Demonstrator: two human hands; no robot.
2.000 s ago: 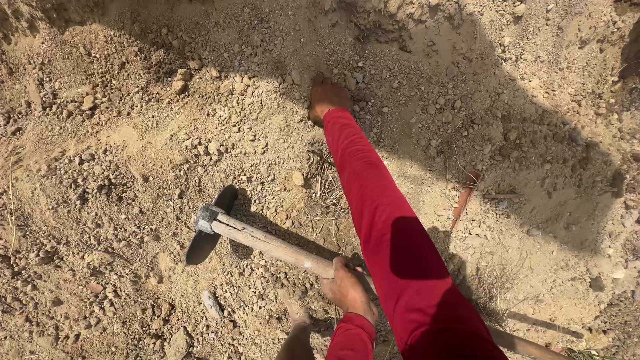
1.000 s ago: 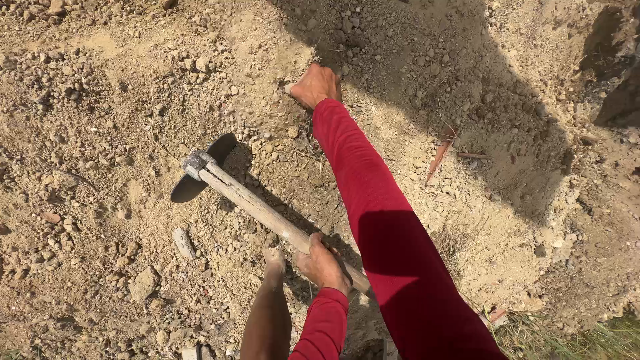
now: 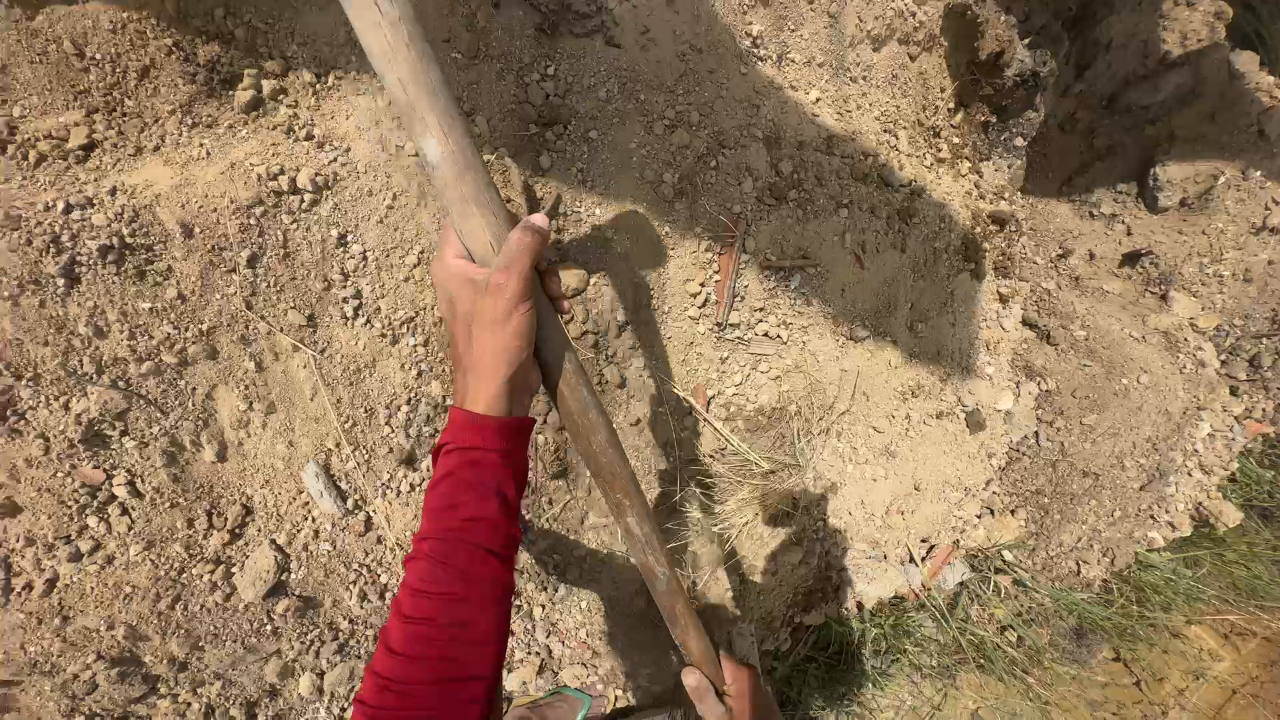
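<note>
A long wooden tool handle [image 3: 600, 435] runs slantwise from the top edge down to the bottom of the view. My left hand [image 3: 492, 315], in a red sleeve, is closed around its upper part, thumb on the right side. Near the lower end of the handle, at the bottom edge, my right hand [image 3: 730, 692] grips it, partly cut off by the frame. The tool's head lies outside the view, above the top edge. Beneath the handle is dry, stony soil [image 3: 380, 300].
Dry grass [image 3: 765, 480] and a reddish fragment [image 3: 728, 270] lie right of the handle. Green grass [image 3: 930, 640] borders the lower right. A shaded hollow [image 3: 1100, 130] is at upper right. A sandaled foot [image 3: 560, 703] shows at the bottom edge.
My right hand has left the ground and now holds the handle's lower end. My left hand has moved up with the tool, and its metal head has gone out of view.
</note>
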